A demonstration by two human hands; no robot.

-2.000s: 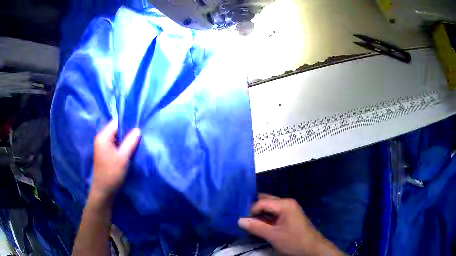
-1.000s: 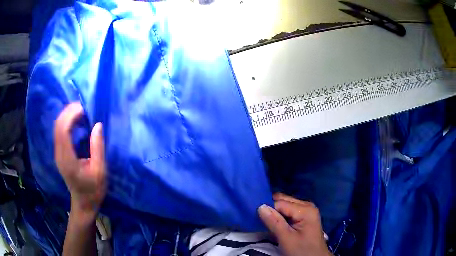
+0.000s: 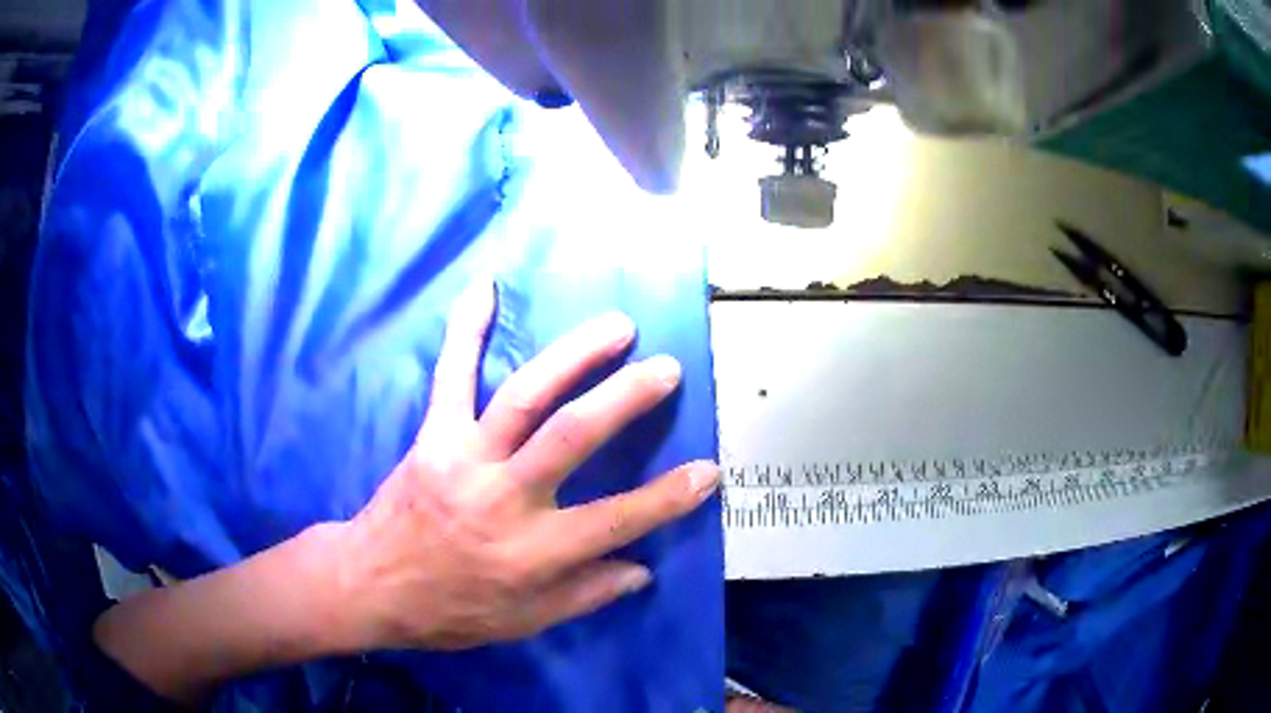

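The shiny blue garment piece (image 3: 335,348) lies over the left part of the table and hangs down over its front edge. Its straight right edge runs beside the tape-measure scale. My left hand (image 3: 516,502) lies flat on the cloth with its fingers spread, fingertips near that edge. Only a sliver of my right hand (image 3: 757,705) shows at the bottom rim, so its fingers are hidden. The sewing machine head (image 3: 599,56) stands over the cloth's upper part, with small metal parts (image 3: 795,195) below it. Lamp glare washes out the cloth there.
Black thread snips (image 3: 1122,290) lie on the table at the right. A tape-measure scale (image 3: 948,492) runs along the table's front edge. A yellow object (image 3: 1260,369) stands at the far right. More blue cloth (image 3: 1115,613) hangs below the table edge.
My left hand has moved right and now lies spread on the cloth. My right hand has dropped almost out of view. The machine head has come into view and the table appears lower.
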